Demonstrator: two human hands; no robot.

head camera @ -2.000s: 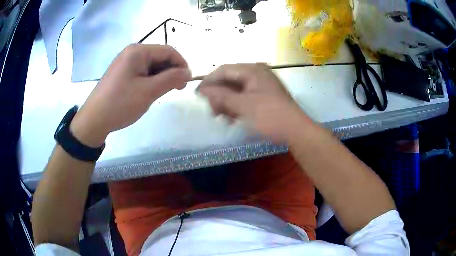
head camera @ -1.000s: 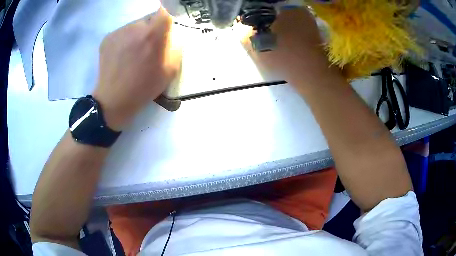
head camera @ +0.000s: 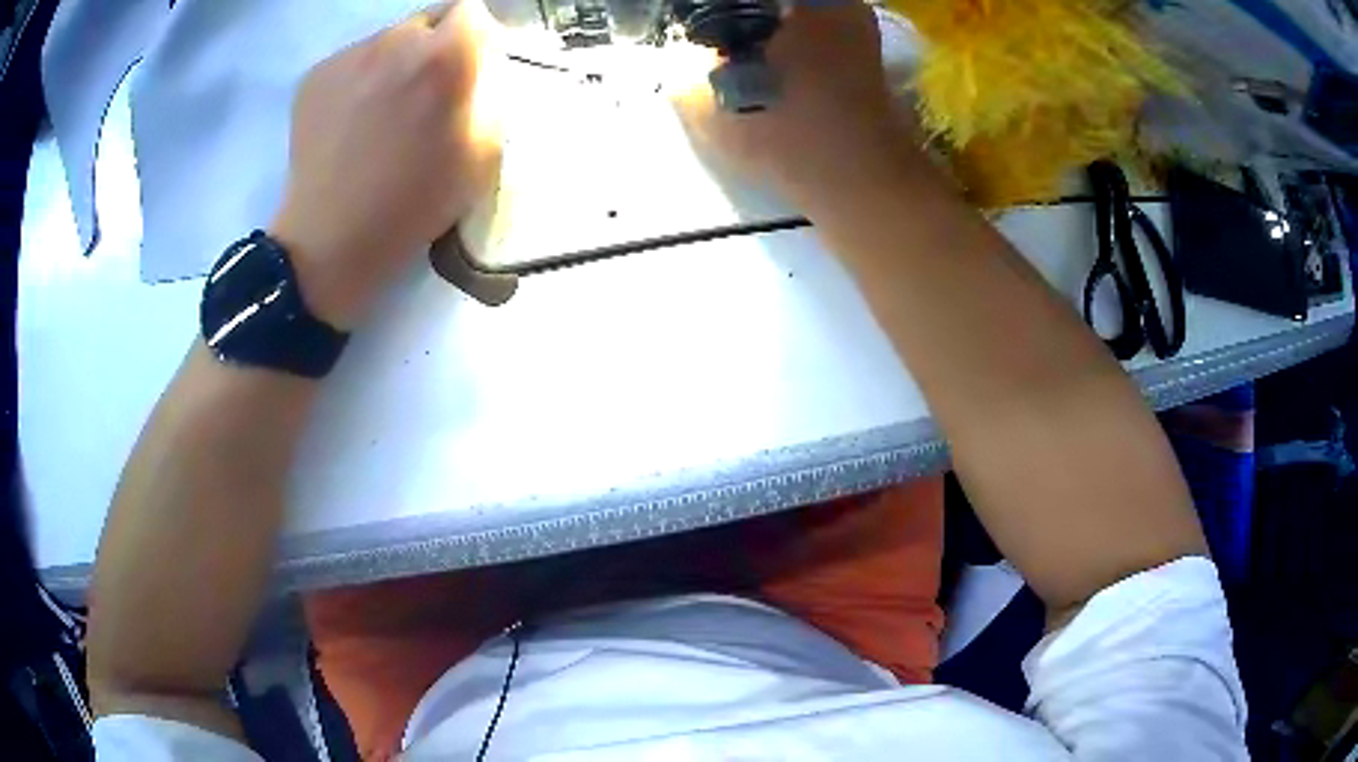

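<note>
My left hand [head camera: 390, 146] is at the left side of the lit needle area, its fingertips washed out by glare near the top edge. My right hand [head camera: 812, 116] is right of the needle, partly behind a dark knob of the machine. The presser foot area [head camera: 584, 21] sits between the hands at the top edge. Whether either hand holds thread or cloth cannot be told. The pale needle plate [head camera: 611, 171] is bare below the hands, outlined by a dark gap, with a brown rounded notch [head camera: 474, 277] at its corner.
Pale grey-white fabric panels [head camera: 209, 164] lie at the left. A yellow fluffy bundle [head camera: 1028, 90] hangs right of my right hand. Black-handled scissors [head camera: 1135, 283] lie at the right, beside a black flat object [head camera: 1239, 246]. A measuring tape [head camera: 626, 514] runs along the front edge.
My hands were close together over the table two seconds ago; they have since moved up and apart to the needle area. Since one second ago the view has shifted slightly; the hands stay there.
</note>
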